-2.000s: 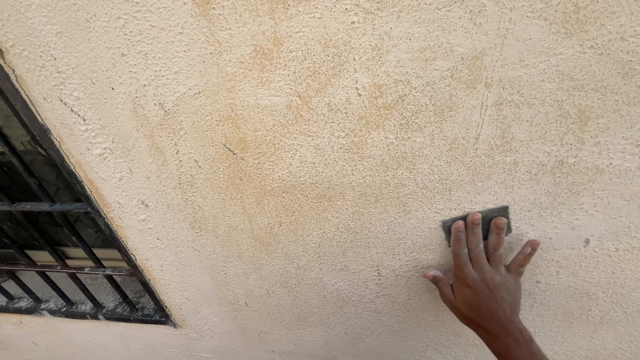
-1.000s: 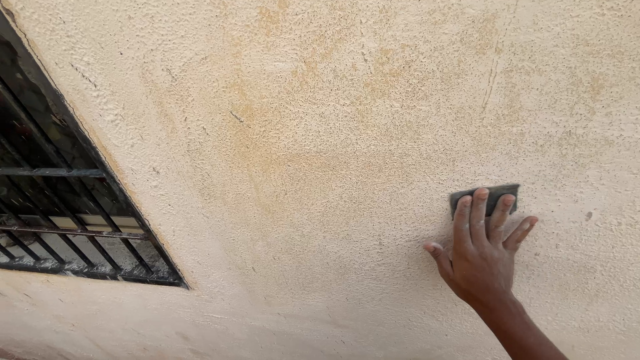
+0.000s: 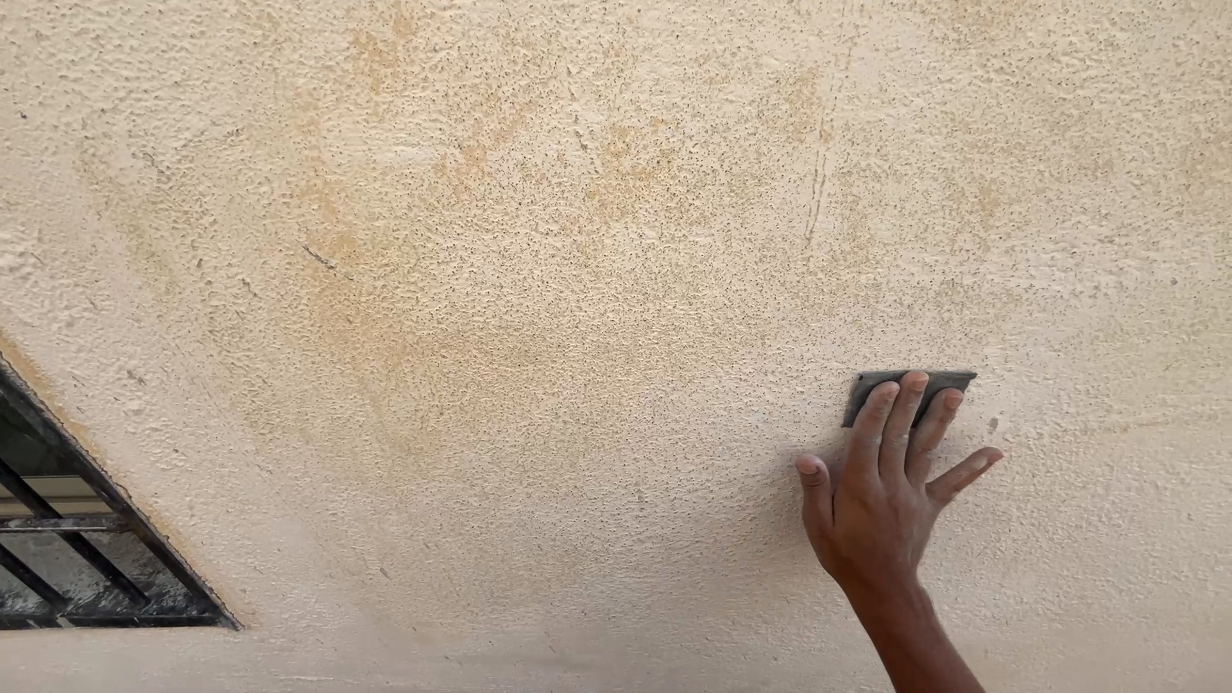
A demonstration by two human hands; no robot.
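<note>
My right hand (image 3: 885, 481) lies with its palm toward the cream textured wall (image 3: 577, 404), at the right of the view. Its three middle fingers press a dark grey piece of sandpaper (image 3: 878, 378) flat against the wall, while the thumb and little finger are spread out to the sides. The fingertips look dusty. Just right of the sandpaper is a small dark mark (image 3: 994, 423) on the wall. My left hand is not in view.
At the lower left is a window opening with a black metal grille (image 3: 72, 539), its bars dusty. Yellowish-brown stains (image 3: 356, 318) and dark specks spread over the wall, with a short scratch (image 3: 318, 257) at the left and a thin crack (image 3: 818, 192) above the hand.
My right hand and the sandpaper have moved right along the wall, closer to the small dark mark. The view has shifted, so less of the window grille shows.
</note>
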